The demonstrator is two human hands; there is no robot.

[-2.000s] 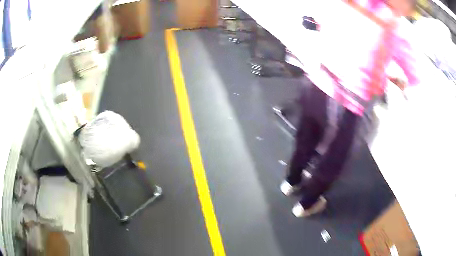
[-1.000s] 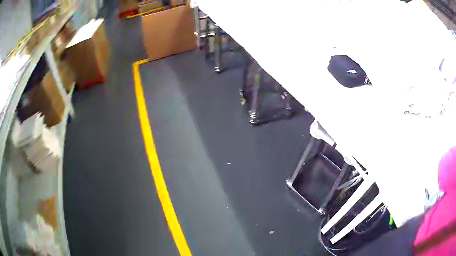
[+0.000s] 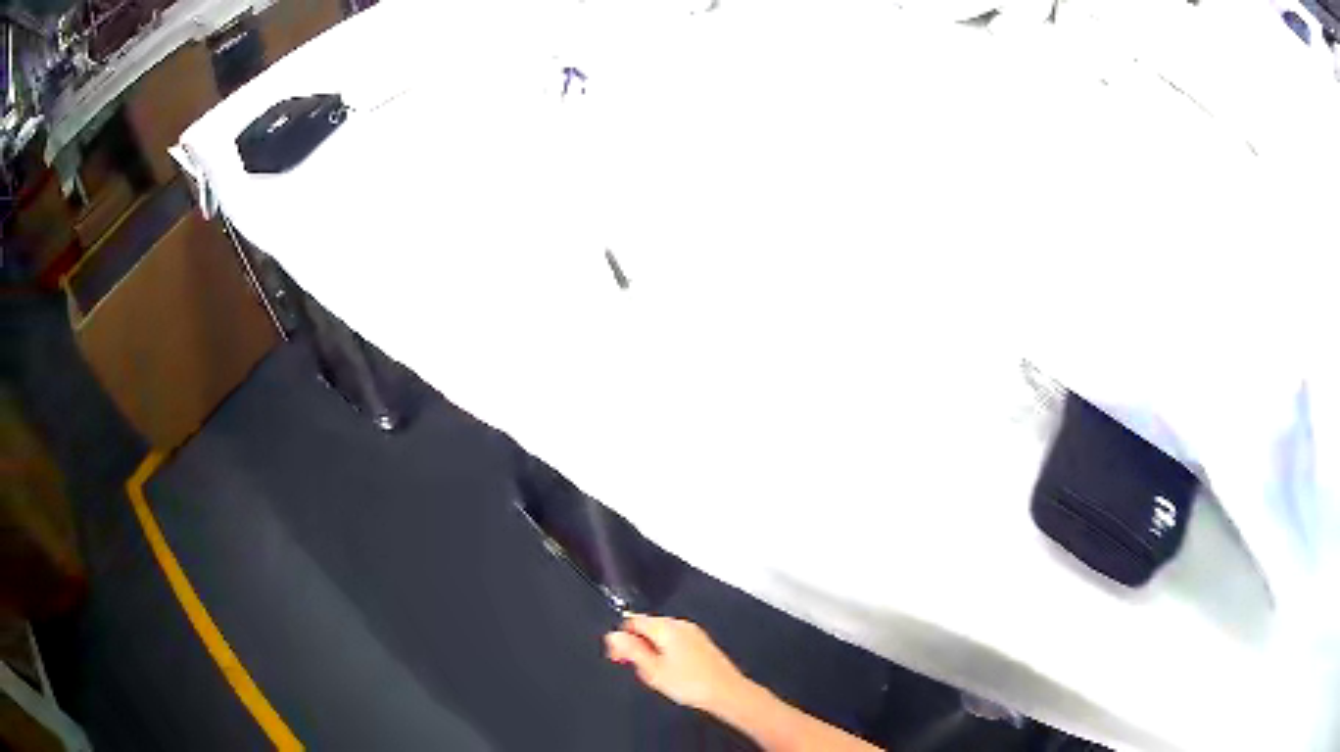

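My left hand [image 3: 669, 657] is at the lower middle, bare, with its forearm coming from the bottom edge right of the centre. It is over the dark floor beside the table. Its fingers look partly curled; whether they hold anything is unclear. My right hand is not in view. A small black bag [image 3: 1102, 507] with a silvery figure badge on its lower right lies near the table's front edge at the right. Its zipper line runs along the lower left side. Pale crumpled tissue [image 3: 1040, 385] shows at its upper left corner.
The white table [image 3: 764, 367] fills the middle and right, overexposed. Another black bag [image 3: 290, 132] lies at its far left end. A small dark thin object [image 3: 617, 269] lies mid-table. A brown carton [image 3: 191, 323] stands left, beside a yellow floor line [image 3: 206, 624]. Metal stool parts [image 3: 573, 558] show under the table.
The view has swung right, from the aisle to the table. My left hand and the nearer black bag have come into view. The person in pink is out of view.
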